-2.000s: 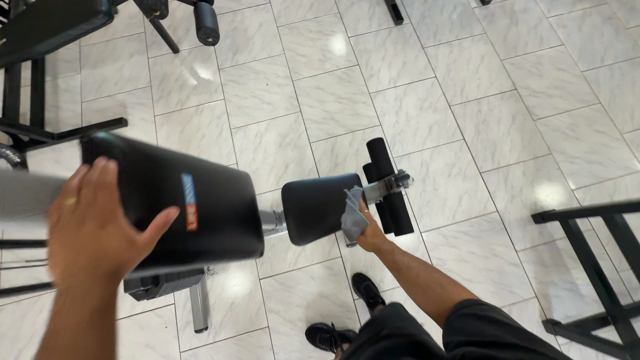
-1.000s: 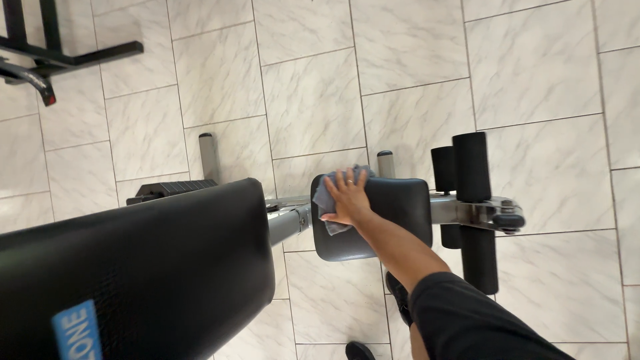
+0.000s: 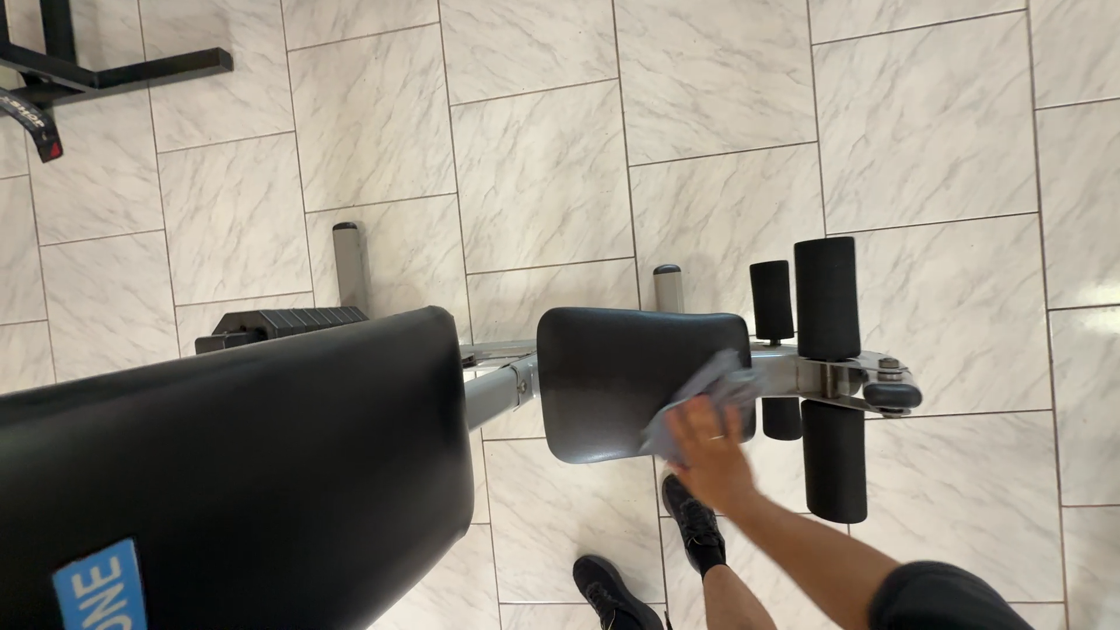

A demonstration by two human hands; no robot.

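My right hand (image 3: 710,451), a ring on one finger, presses a grey-blue cloth (image 3: 713,394) onto the lower right part of the black padded seat (image 3: 604,376) of a weight bench. Both hand and cloth are slightly blurred. Left of the seat, the large black backrest pad (image 3: 262,464) bears a blue label with writing. Black foam rollers (image 3: 827,297) sit on the metal frame to the right of the seat. My left hand is out of view.
A hexagonal dumbbell or stacked black weight (image 3: 293,324) shows behind the backrest. Grey frame feet (image 3: 350,267) rest on the marble-look tile floor (image 3: 542,166). A black metal stand (image 3: 162,72) is at the upper left. My black shoes (image 3: 696,516) are below the seat.
My right hand has moved with the cloth from the seat's upper left part to its lower right. My left hand, on the backrest two seconds ago, has left the view.
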